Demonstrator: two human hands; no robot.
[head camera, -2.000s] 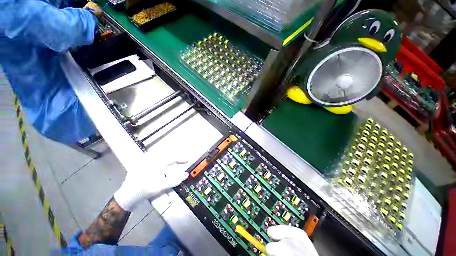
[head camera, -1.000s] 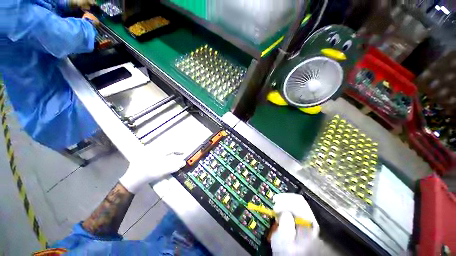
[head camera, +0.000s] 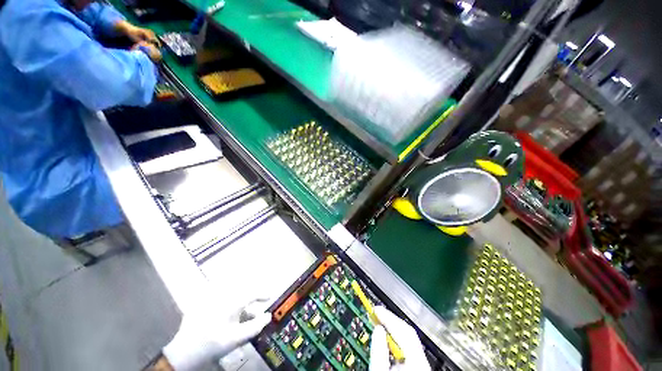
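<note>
The black carrier (head camera: 287, 335) with an orange end clamp (head camera: 305, 288) lies on the conveyor at the bottom centre, cut off by the lower edge. Green PCB strips (head camera: 324, 325) crowded with small parts sit in it. My gloved left hand (head camera: 218, 335) rests at the carrier's near left corner, by the clamp's end; whether its fingers grip the frame is unclear. My gloved right hand (head camera: 398, 343) holds a slim yellow hand tool (head camera: 369, 304) over the boards, its tip near the carrier's far edge.
Conveyor rods (head camera: 225, 208) lie left of the carrier. Blister trays of yellow parts stand behind the line (head camera: 319, 163) and at right (head camera: 501, 308). A penguin-shaped fan (head camera: 461, 196) stands between them. Cloudy trays (head camera: 395, 76) lie on the upper shelf. A blue-gowned person (head camera: 62, 123) works at left.
The view has tilted up, so the carrier sits lower. My right hand has moved the yellow tool across the boards toward the carrier's far edge. My left hand stays at the clamp end.
</note>
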